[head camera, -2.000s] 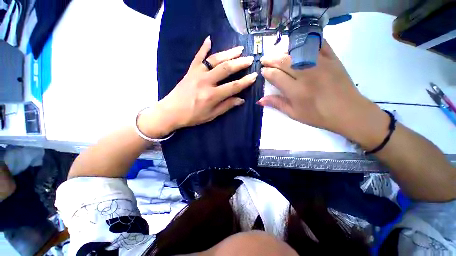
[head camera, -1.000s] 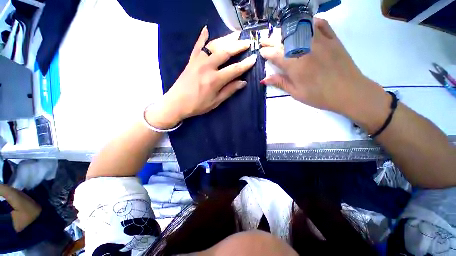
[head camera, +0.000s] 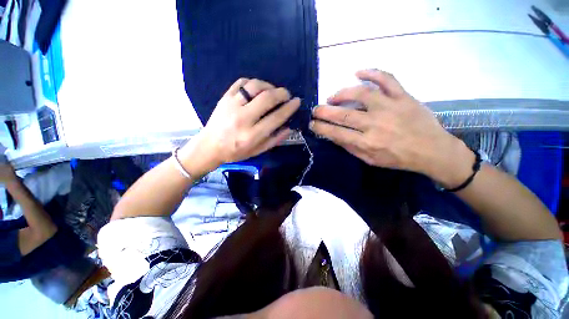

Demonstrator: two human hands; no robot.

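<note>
A dark navy garment panel (head camera: 249, 47) lies on the white table and runs down over its front edge. A seam (head camera: 310, 56) runs along its right side. My left hand (head camera: 252, 121) is on the panel's lower end at the table edge, fingers bent, thumb and fingertips at the cloth near the seam. My right hand (head camera: 380, 124) is just right of it, with its index and middle fingertips at the panel's right edge. Whether the fingertips pinch the cloth cannot be told. A pale thread or frayed edge (head camera: 309, 159) hangs below the hands. The sewing machine head is out of view.
Thread snips (head camera: 549, 26) lie at the table's upper right. A measuring tape (head camera: 505, 118) runs along the front edge. Dark cut pieces (head camera: 47, 22) lie at the upper left. Pale cloth (head camera: 203, 209) is below the table. Another person's arm (head camera: 28, 205) shows at the left.
The view has tilted down, so the machine head has left the picture. Both hands have moved from beside the presser foot to the panel's lower end at the table edge.
</note>
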